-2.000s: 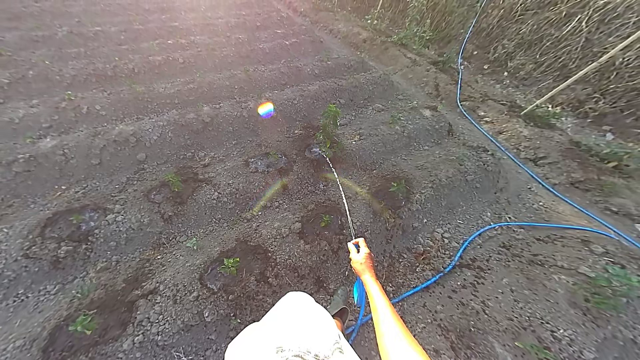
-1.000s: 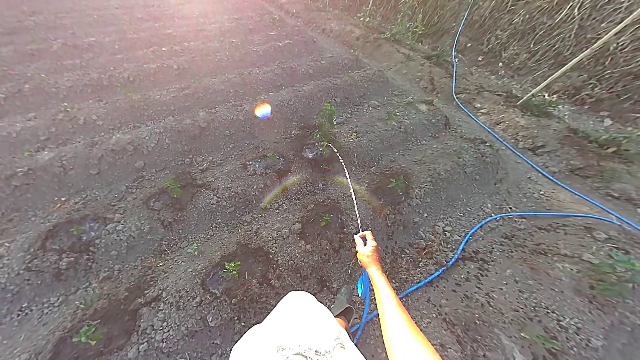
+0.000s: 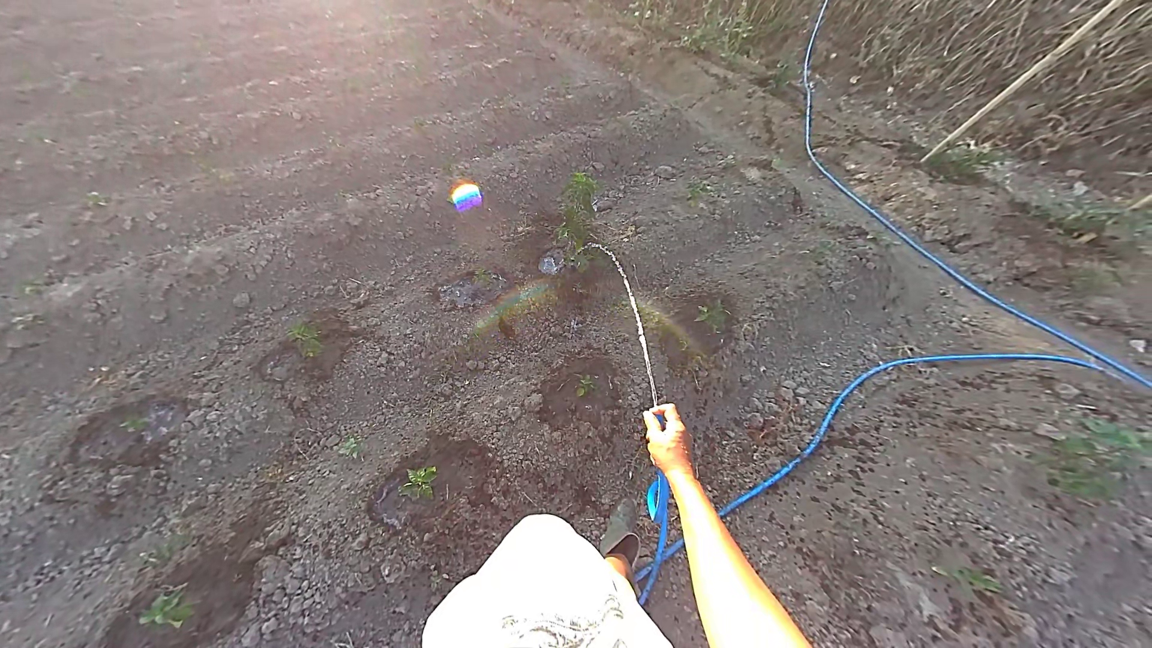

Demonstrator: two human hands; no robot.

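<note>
My right hand (image 3: 669,439) is closed around the end of a blue hose (image 3: 662,513) at the lower middle of the view. From its fingertips a thin stream of water (image 3: 635,310) arcs up and away, coming down by a tall leafy plant (image 3: 579,205). Beside that plant lies a small shiny puddle (image 3: 552,262). Closer to me, a small seedling (image 3: 418,482) stands in dark wet soil, and another seedling (image 3: 585,385) grows in a damp patch just left of the hand. My left hand is out of the frame.
The blue hose (image 3: 954,274) runs over the soil on the right and loops back towards my feet. A wooden pole (image 3: 1021,81) leans by dry stalks (image 3: 981,54) at the upper right. More seedlings (image 3: 306,338) dot the ground at left. My shoe (image 3: 621,531) is below the hand.
The water stream's curve has changed a little. My right hand still grips the hose end.
</note>
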